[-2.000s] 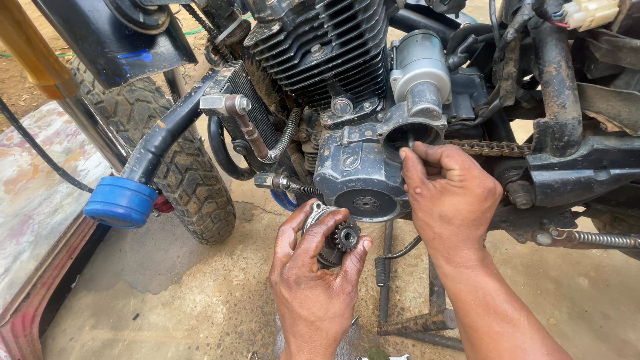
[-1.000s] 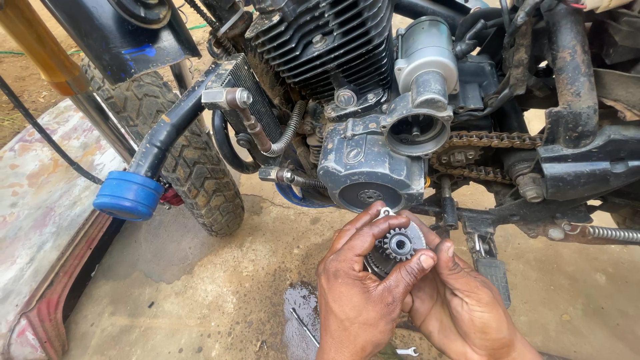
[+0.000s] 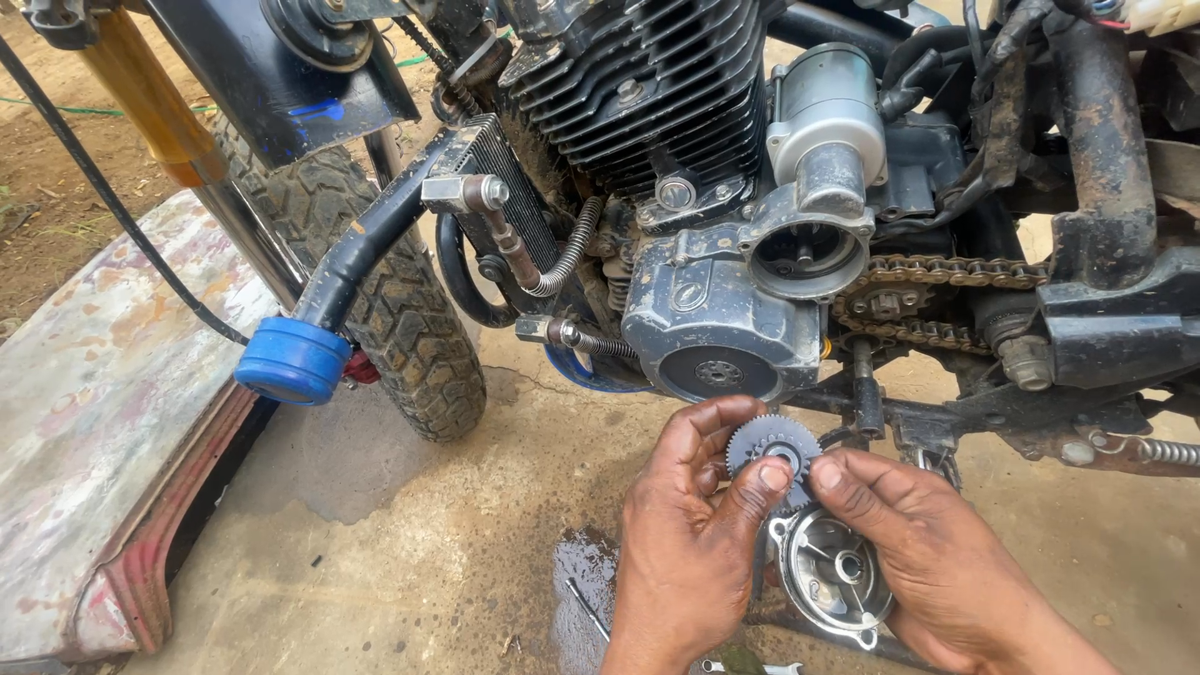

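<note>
Below the motorcycle's engine case [image 3: 722, 314], my left hand [image 3: 689, 534] grips a toothed metal gear [image 3: 773, 455] between thumb and fingers. My right hand [image 3: 937, 544] touches the gear's right edge with its thumb and index finger. Its other fingers, partly hidden, hold a round metal cover [image 3: 834, 572], whose ribbed inside faces up just under the gear. Above both hands, the round housing opening [image 3: 808, 258] on the engine stands uncovered, with a shaft visible inside. The silver starter motor [image 3: 827, 117] is mounted directly above that opening.
A drive chain [image 3: 947, 272] runs right of the housing. The front tyre [image 3: 412, 347] and a blue-capped crash bar [image 3: 292, 361] are on the left, near a worn painted panel [image 3: 122, 441]. A thin metal tool [image 3: 588, 607] and a wrench [image 3: 783, 668] lie on the ground.
My right hand has left the housing opening and come down beside my left. The gear, earlier seen against the cover, is now apart from it, with its toothed wheel in view.
</note>
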